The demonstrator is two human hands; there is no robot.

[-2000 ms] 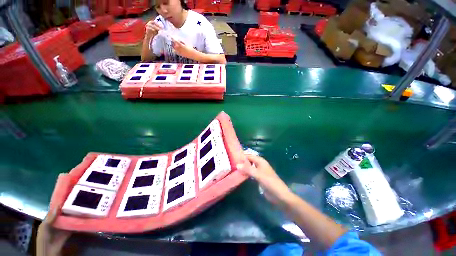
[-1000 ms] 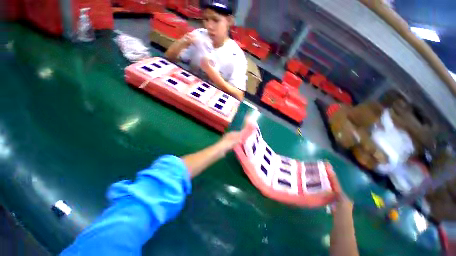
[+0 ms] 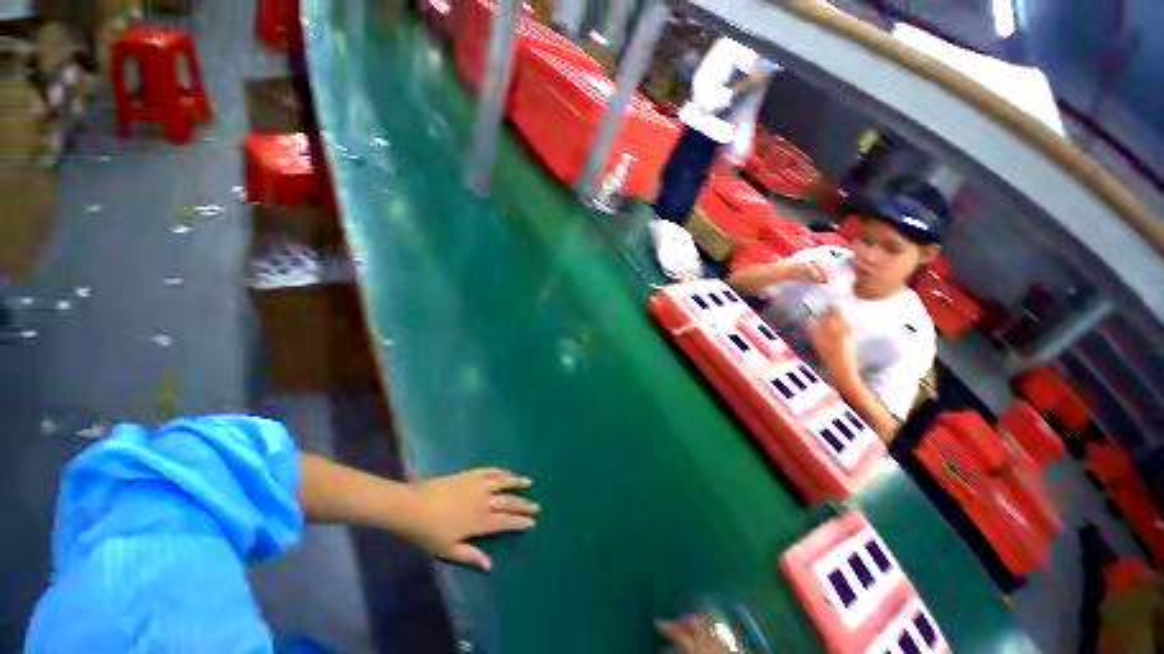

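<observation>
My left hand (image 3: pixel 475 514) is over the green bench near its front edge, fingers apart and empty. My right hand (image 3: pixel 696 634) shows only in part at the bottom edge, small and blurred; a shiny clear patch lies beside it and its grip cannot be told. A pink-red foam tray (image 3: pixel 817 562) of white digital cameras with black screens lies on the far side of the bench at lower right, cut off by the picture's edge. No hand touches its visible part.
A stack of foam trays with cameras (image 3: pixel 738 383) stands along the bench's far edge. A person (image 3: pixel 881 319) sits behind it; another person (image 3: pixel 721 102) stands farther back. Metal uprights (image 3: pixel 495 96) and a clear bottle (image 3: pixel 614 182) are beyond. Red stools (image 3: pixel 160 79) stand on the floor at left.
The view has swung left along the bench. The tray that both hands held is now on the far side of the bench. My left hand has let go and moved back to the near side.
</observation>
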